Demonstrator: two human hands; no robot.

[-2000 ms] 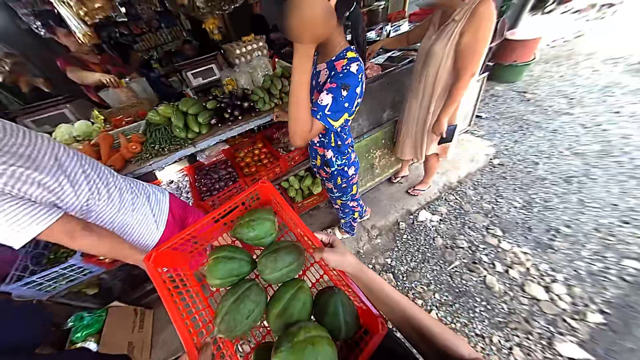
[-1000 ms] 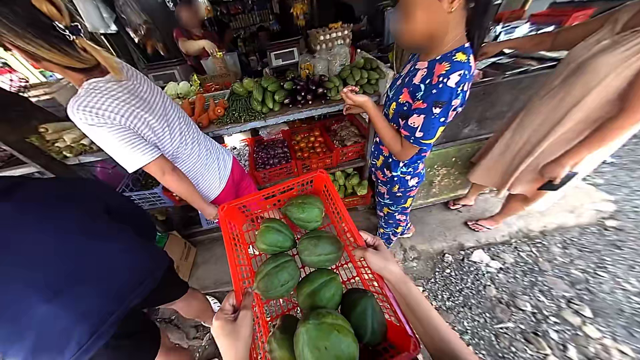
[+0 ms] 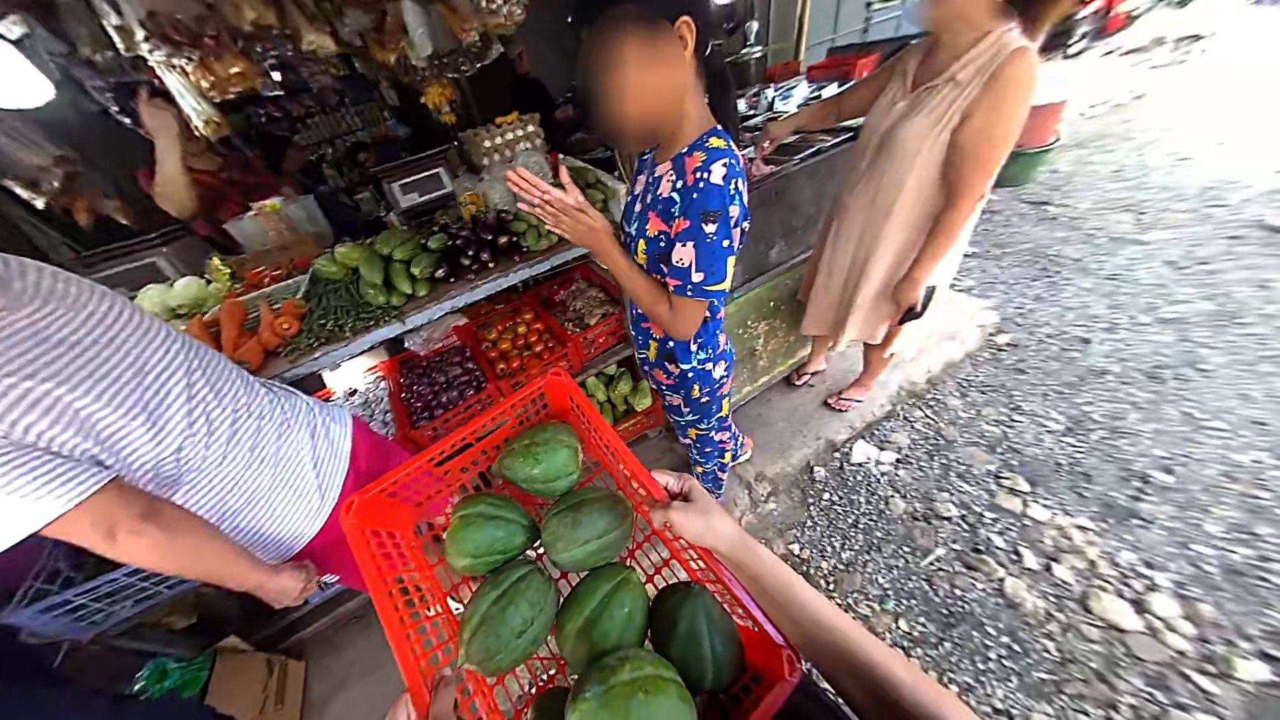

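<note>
A red plastic crate (image 3: 375,545) is held out in front of me, tilted in view, with several green papayas (image 3: 603,617) lying in it. My right hand (image 3: 695,510) grips the crate's right side, its fingers over the rim. Low at the crate's near left side, my left hand (image 3: 435,697) is partly cut off by the frame's bottom edge, holding the crate there. The papayas lie loose on the crate's open mesh bottom, and neither hand touches them.
A person in a striped shirt (image 3: 180,400) stands close at left. Ahead, a person in blue patterned clothes (image 3: 690,260) and another in a beige dress (image 3: 900,190) stand beside the vegetable stall (image 3: 420,318). Crates of tomatoes (image 3: 515,342) and purple onions (image 3: 440,385) sit below. Gravel (image 3: 960,560) covers the right side.
The person in blue has brought both hands up together since one second ago. The dark-clothed person at left has mostly left the view. My hands still hold the crate. The view has shifted.
</note>
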